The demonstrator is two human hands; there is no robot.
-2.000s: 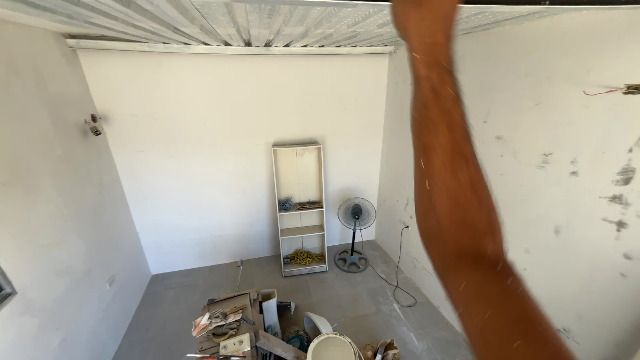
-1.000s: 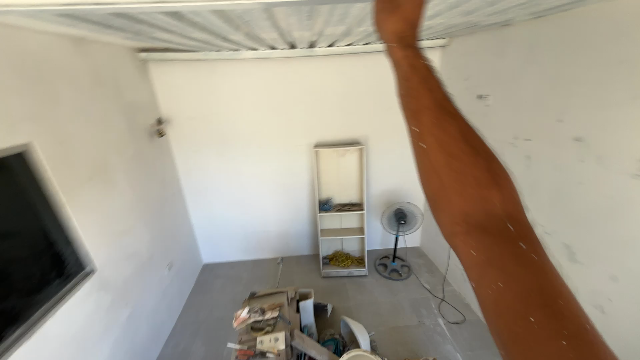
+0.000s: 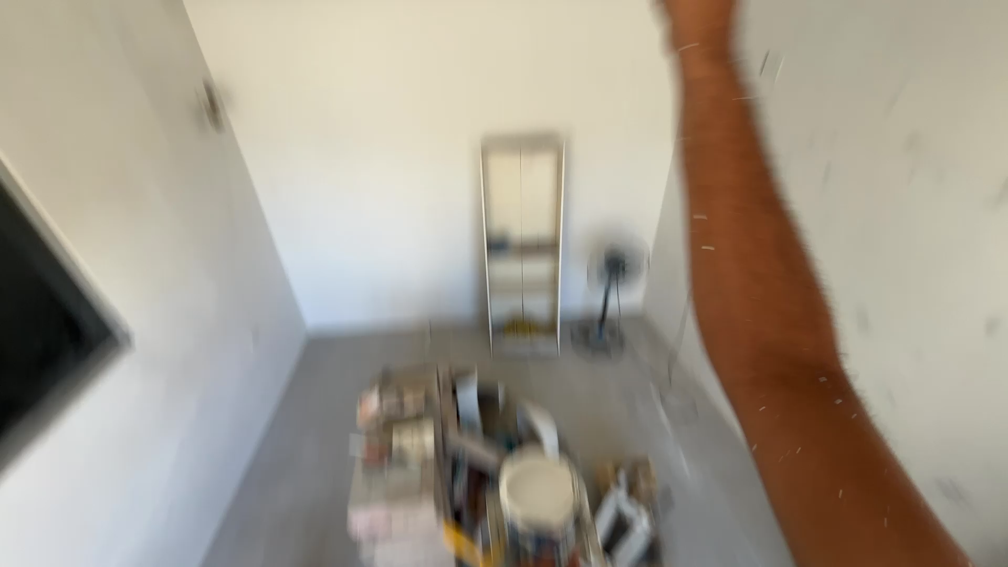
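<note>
My right forearm rises from the lower right to the top edge of the head view. Only the wrist and the base of my right hand (image 3: 699,16) show there; the fingers are cut off, so what it holds or touches is hidden. My left hand is out of view. Far below and beyond the arm, a cluttered work surface (image 3: 394,492) carries blurred tools and boxes. A round cream-coloured lid or bucket top (image 3: 539,488) is beside it. The whole frame is motion-blurred.
A tall narrow shelf unit (image 3: 483,236) stands against the far wall, with yellow material on its lower shelf. To its right is a pedestal fan (image 3: 616,268) with a cable on the grey floor. A dark framed opening (image 3: 39,331) is in the left wall.
The view has tilted down, so the corrugated ceiling has left the frame and more of the clutter below shows. My right arm stays raised throughout.
</note>
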